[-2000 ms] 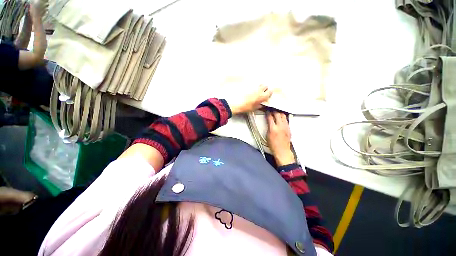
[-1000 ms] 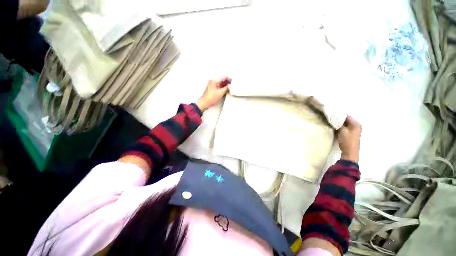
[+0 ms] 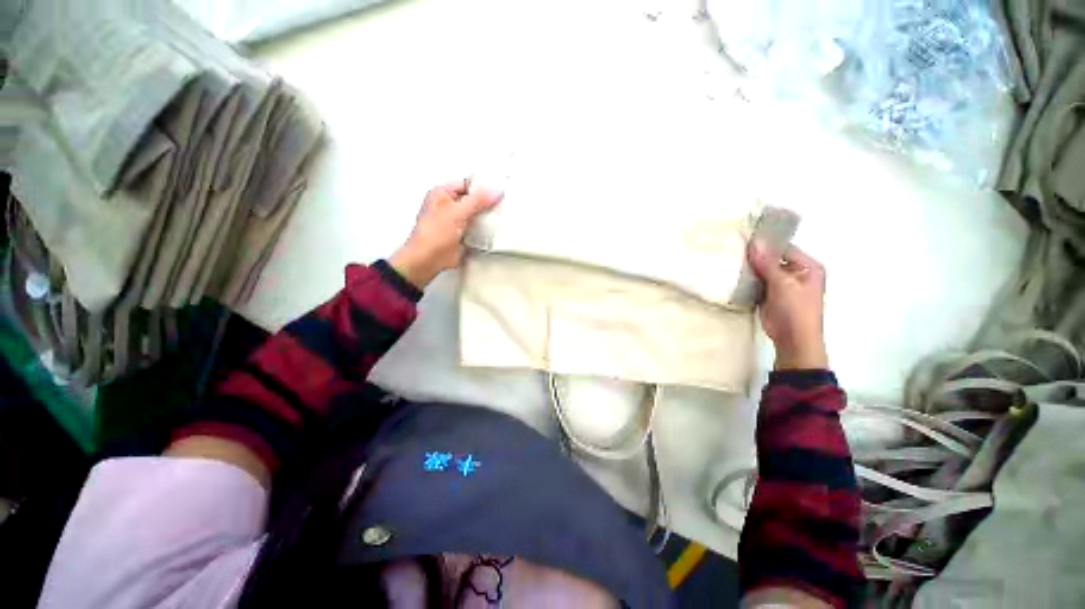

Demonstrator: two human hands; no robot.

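Observation:
A beige tote bag (image 3: 607,315) lies on the white table in front of me, its upper part folded over toward me. Its thin handles (image 3: 604,450) loop off the near edge toward my apron. My left hand (image 3: 452,226) pinches the left corner of the folded part. My right hand (image 3: 788,286) grips the right corner, where a greyish edge of cloth sticks up past the fingers. The folded part is very bright, so its far outline is hard to see.
A stack of folded bags (image 3: 143,155) is at the left, handles with white tags hanging over the edge. Loose bags (image 3: 1023,512) with sprawling handles lie at the right. Clear plastic with small whitish-blue pieces (image 3: 916,83) is at the far right of the white table (image 3: 904,238). A green crate (image 3: 54,393) is below left.
The bag first lay spread out, with both hands at its near edge. Its far part is now folded toward me, a hand at each side. Since the last frame, the hands have shifted left in view.

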